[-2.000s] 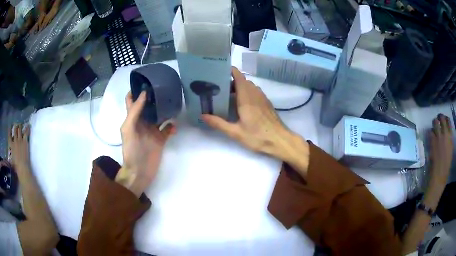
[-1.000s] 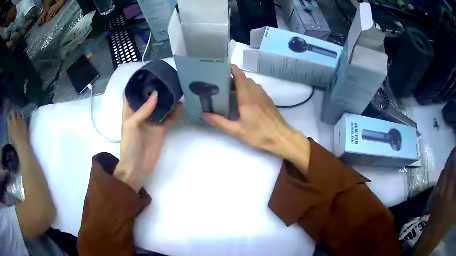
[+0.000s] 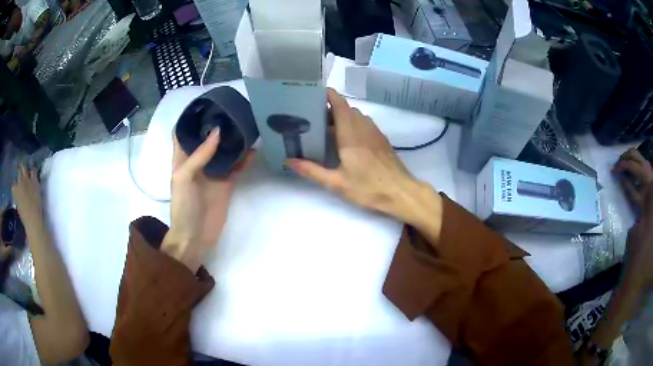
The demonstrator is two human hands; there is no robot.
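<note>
My left hand holds a dark grey hollow insert tray by its side, with the thumb in its opening, which faces me. The tray is just left of a tall light blue and white retail carton. The carton stands upright with its top flaps open and a fan picture on its front. My right hand grips the carton from its right side, the thumb on the front near the bottom. The carton's inside bottom is hidden. I cannot tell whether tray and carton touch.
At the right lie two cartons, and an open carton stands between them. A mini fan is behind the nearer one. A phone with a white cable is at the left. Other people's arms are at both sides.
The tray in my left hand has turned so its opening faces me, and the thumb has moved into it. The carton has shifted slightly left. The neighbour's hand at the right has moved.
</note>
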